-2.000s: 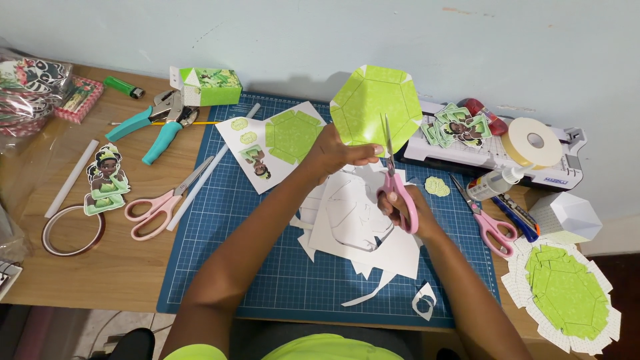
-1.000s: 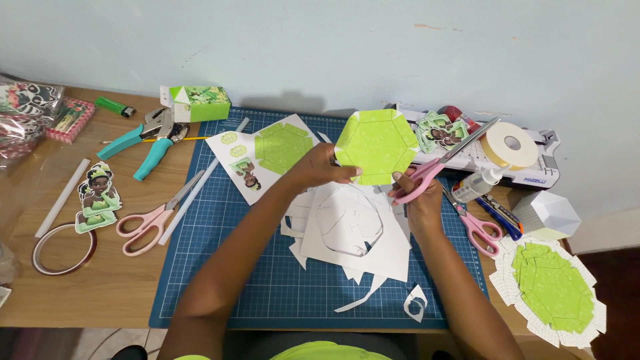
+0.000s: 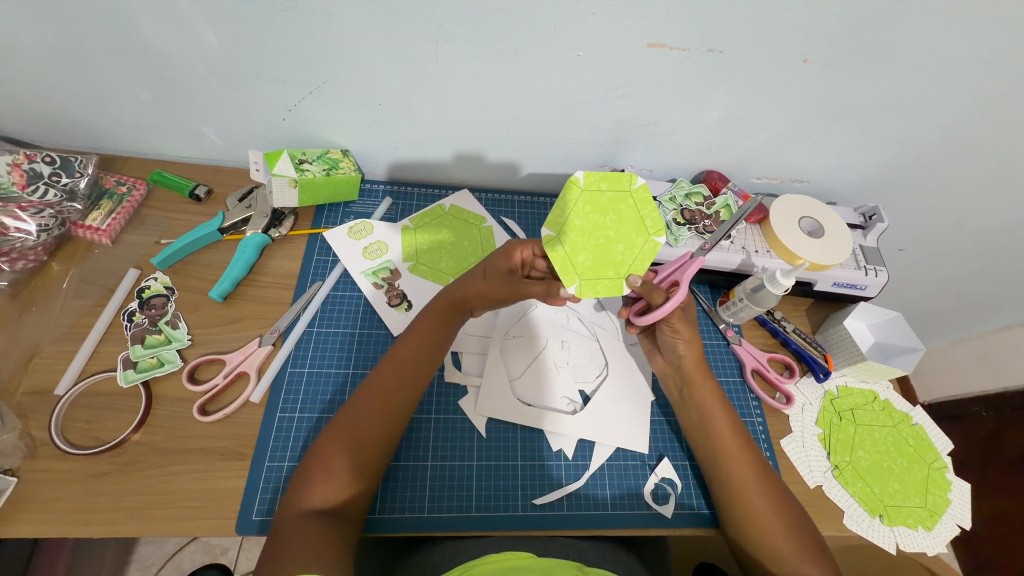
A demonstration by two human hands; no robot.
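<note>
My left hand (image 3: 520,276) grips the lower left edge of a green paper hexagon (image 3: 604,232) with notched tabs, raised above the cutting mat. Pink-handled scissors (image 3: 680,280) are in my right hand (image 3: 666,320), their blades pointing up and right, away from the paper. The fingertips of that hand are at the hexagon's lower right edge. Below both hands, white paper offcuts (image 3: 624,416) lie on the blue cutting mat (image 3: 448,480). A printed sheet (image 3: 352,252) with another green hexagon lies left of my left hand.
At left are pink scissors (image 3: 232,372), a tape roll (image 3: 56,432), teal-handled pliers (image 3: 248,264) and a green box (image 3: 328,188). At right stand a paper trimmer (image 3: 864,276), wide tape roll (image 3: 832,228), glue bottle (image 3: 748,300) and white paper box (image 3: 848,344), near stacked green cutouts (image 3: 888,464).
Two seconds ago the scissors' blades were at the hexagon's lower edge; now they point up and right, clear of it. The fingers of my right hand have come to the hexagon's edge.
</note>
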